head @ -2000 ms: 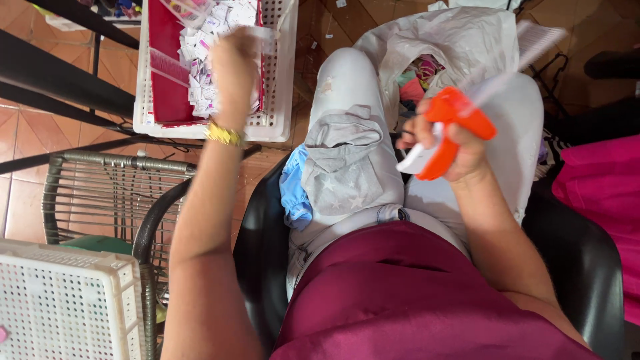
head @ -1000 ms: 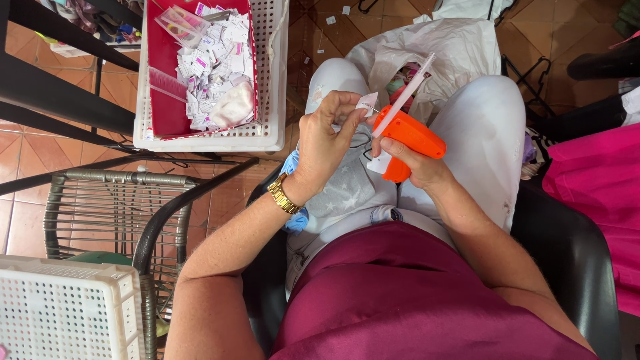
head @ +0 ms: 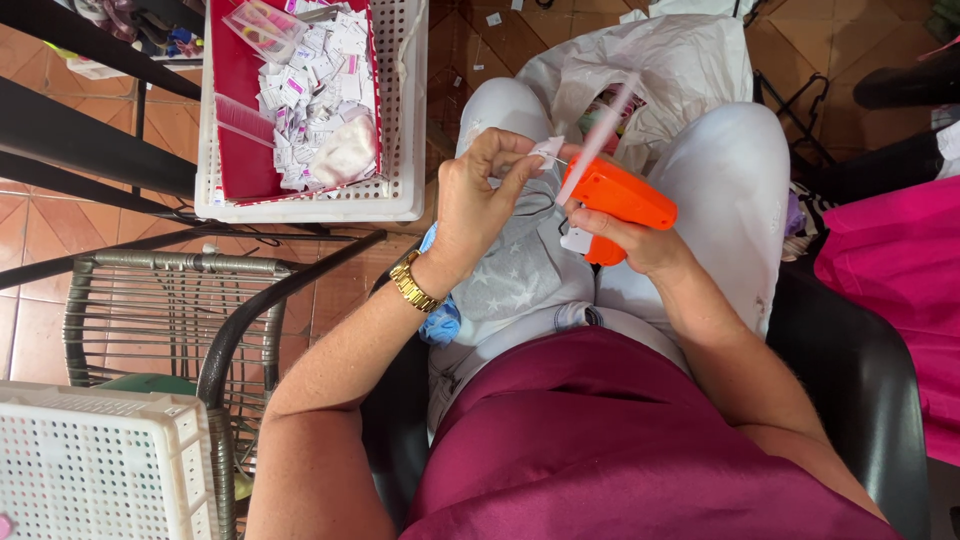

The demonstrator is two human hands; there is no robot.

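My left hand point(head: 487, 187), with a gold watch at the wrist, pinches a small white paper tag point(head: 547, 150) between thumb and fingertips. The needle of an orange tagging gun point(head: 626, 199) meets the tag. My right hand point(head: 637, 236) is closed around the gun, whose white trigger point(head: 576, 240) shows below. A strip of clear fasteners point(head: 598, 142) stands up from the gun and looks blurred. On my lap lies a grey cloth with stars point(head: 510, 277), partly behind my left hand, and beside it a blue cloth point(head: 441, 324).
A red box point(head: 244, 157) with many printed tags point(head: 307, 97) sits in a white plastic crate point(head: 409, 150) at upper left. A plastic bag point(head: 682, 60) with fabric is between my knees. A woven chair point(head: 172, 322) and another white crate point(head: 82, 457) are at left, pink cloth point(head: 892, 300) at right.
Two seconds ago my left hand was over the red box; it then came to the tagging gun with a tag. The gun, held upright-ish earlier in my right hand, now has its needle at the tag.
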